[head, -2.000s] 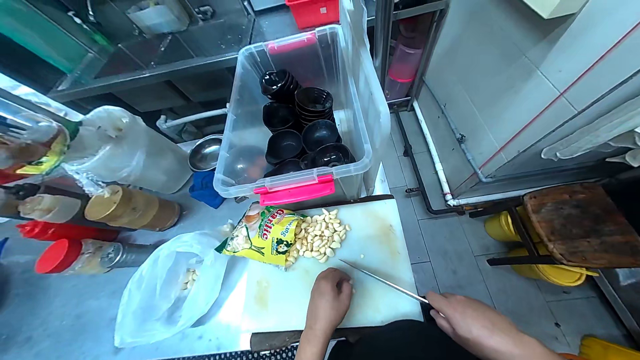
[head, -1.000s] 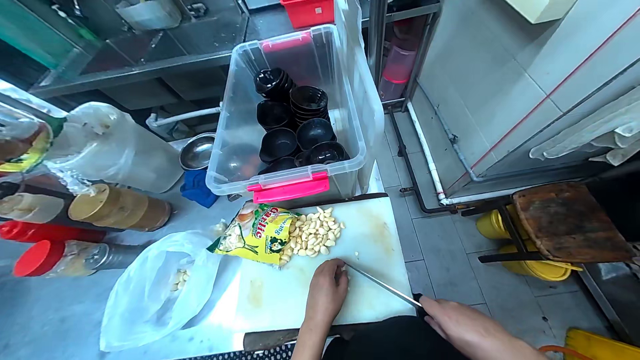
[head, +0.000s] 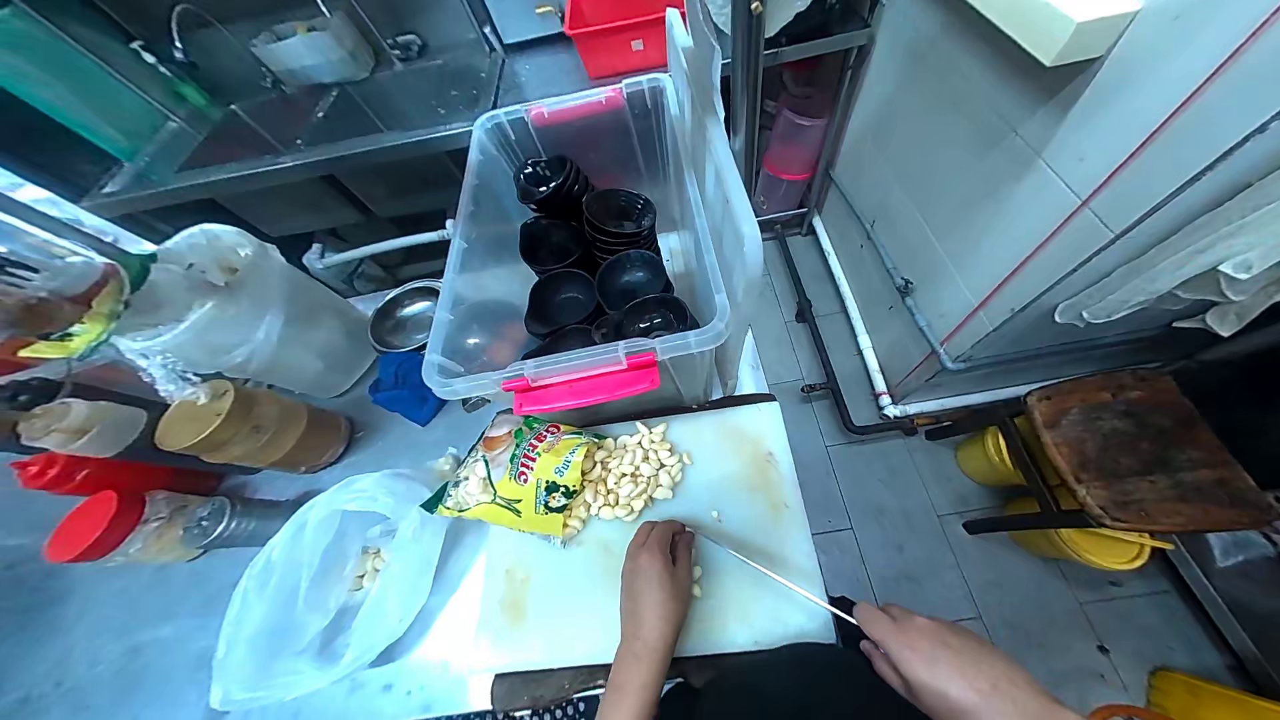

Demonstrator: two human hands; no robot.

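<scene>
My right hand [head: 925, 650] grips the dark handle of a kitchen knife [head: 775, 577], its blade pointing up and left over the white cutting board [head: 560, 620]. My left hand [head: 657, 580] rests on the board at the knife's tip, fingers curled; whether a clove is under them is hidden. Small pale pieces lie just right of its fingers. Beyond it, peeled garlic cloves [head: 630, 475] spill from an open yellow garlic bag [head: 535, 480]. Left of the board, a translucent plastic bag [head: 310, 610] lies open with a few cloves inside.
A clear plastic bin [head: 470, 250] with black bowls [head: 560, 300] stands behind the board. Sauce bottles and a red-lidded jar [head: 95, 527] lie at left, near a metal bowl [head: 405, 315] and blue cloth [head: 405, 388]. A wooden stool [head: 1140, 450] stands on the floor at right.
Small pale pieces now show on the board right of my left hand. Both hands stay close to the same place on the board, the knife still in the right one.
</scene>
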